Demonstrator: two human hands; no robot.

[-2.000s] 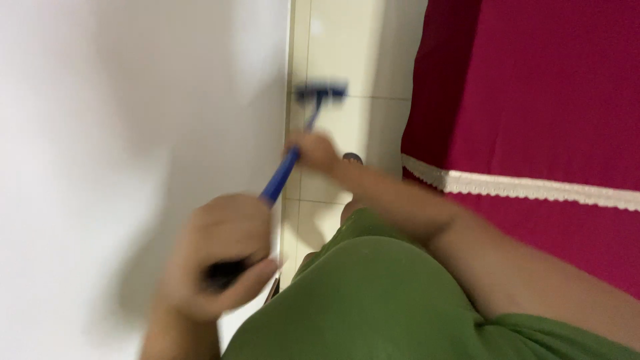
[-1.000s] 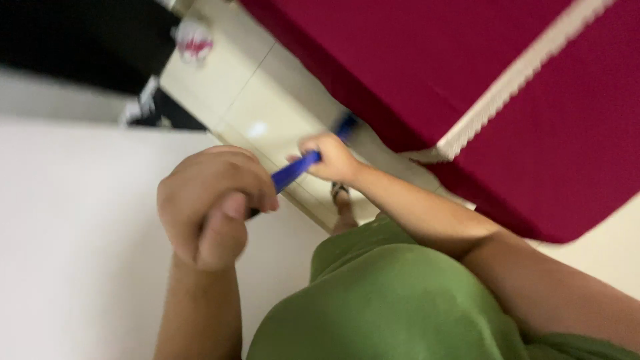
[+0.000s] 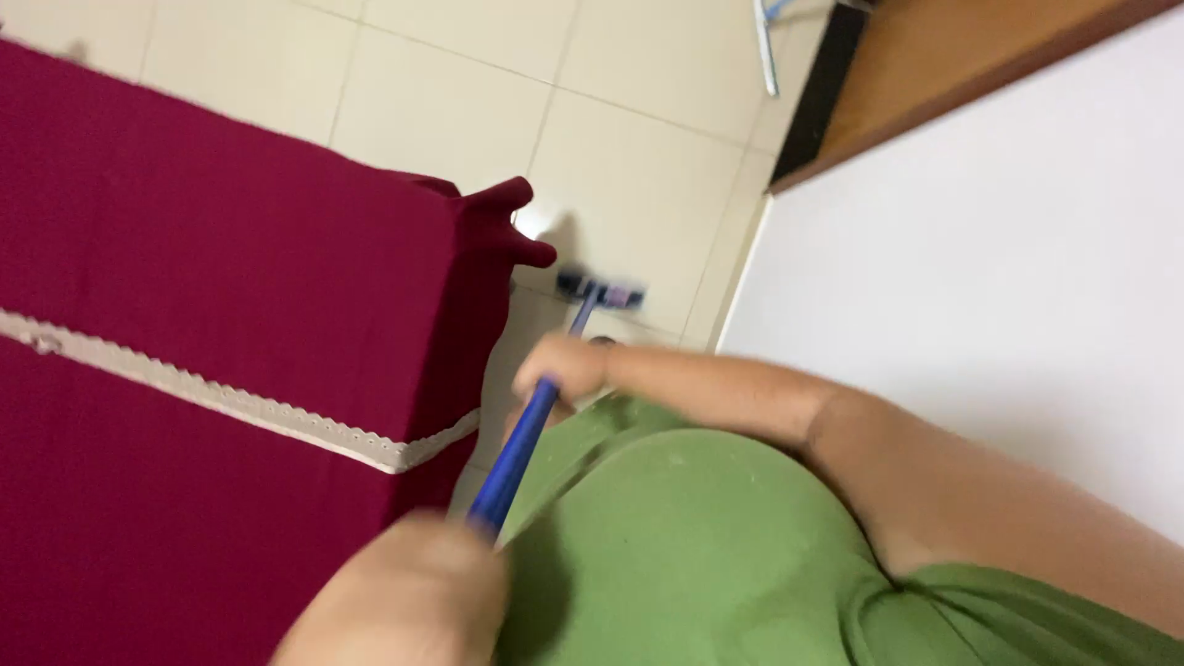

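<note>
A broom with a long blue handle point(image 3: 523, 449) slants across the middle of the view. My left hand point(image 3: 402, 592), blurred at the bottom, is closed around the upper end of that handle. Lower on the same handle, my right hand point(image 3: 562, 368) grips it, with the arm crossing in front of my green shirt. The broom's dark blue head point(image 3: 599, 291) is blurred and lies over the pale floor tiles point(image 3: 638, 185), just right of the corner of a dark red cloth point(image 3: 277, 222). The fingers of the left hand are mostly hidden from view.
The red cloth, crossed by a cream lace strip point(image 3: 213, 398), covers a large raised surface on the left. A white wall point(image 3: 980, 277) stands close on the right. Brown wood point(image 3: 925, 65) meets a black edge at top right, beside a thin pale bar point(image 3: 765, 51) on the floor.
The view has turned strongly; the red cloth, earlier on the right, is now on the left, and the white wall is on the right. Both hands remain on the blue handle.
</note>
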